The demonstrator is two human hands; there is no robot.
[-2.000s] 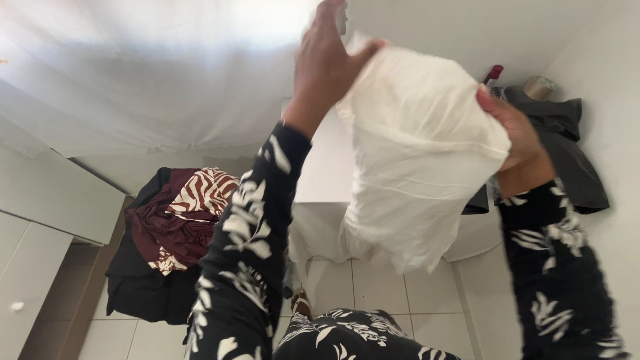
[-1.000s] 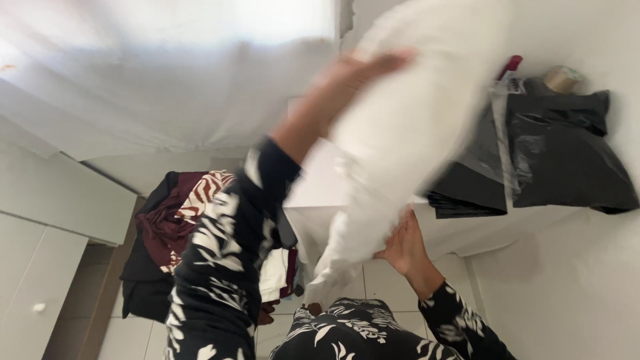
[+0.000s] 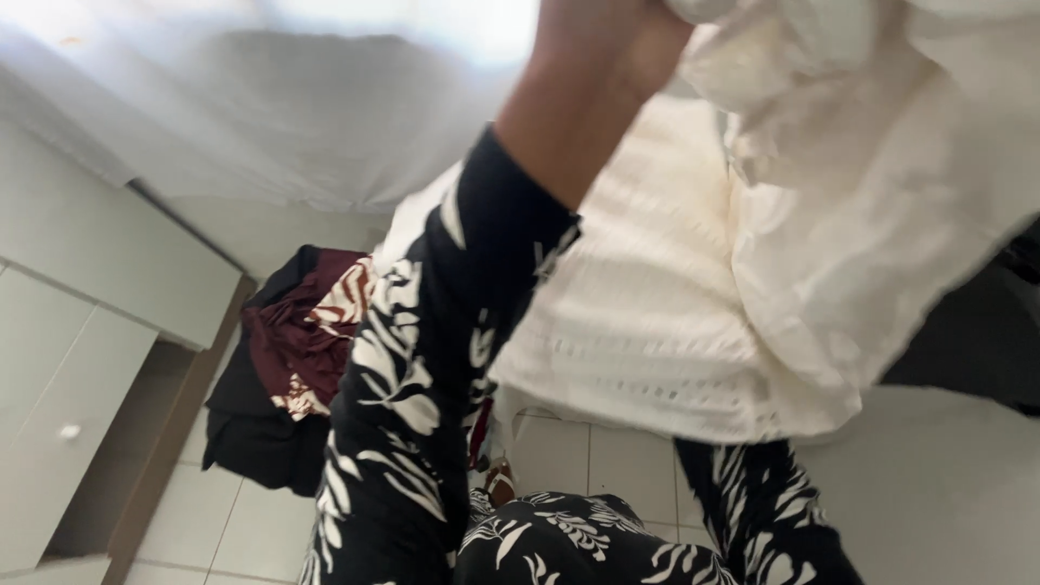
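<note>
A white garment with rows of small eyelet holes (image 3: 642, 325) hangs spread out in front of me, its upper part bunched at the top right. My left hand (image 3: 621, 41) is raised at the top edge of the view, against the bunched white fabric; its fingers are cut off or covered, so its grip does not show. My right hand is hidden behind the garment; only the black and white leaf-print sleeve (image 3: 772, 504) shows below the hem.
A pile of black and maroon patterned clothes (image 3: 301, 325) lies at the left, beside pale cabinets (image 3: 73, 357). Black plastic-like material (image 3: 975, 333) is at the right. A sheer white curtain (image 3: 325, 122) hangs behind. Below are floor tiles (image 3: 552, 455) and my sandalled foot (image 3: 500, 479).
The white garment, bunched and swung upward before, now hangs wide with its eyelet hem low. My right hand, visible a second ago under the fabric, is now covered by it.
</note>
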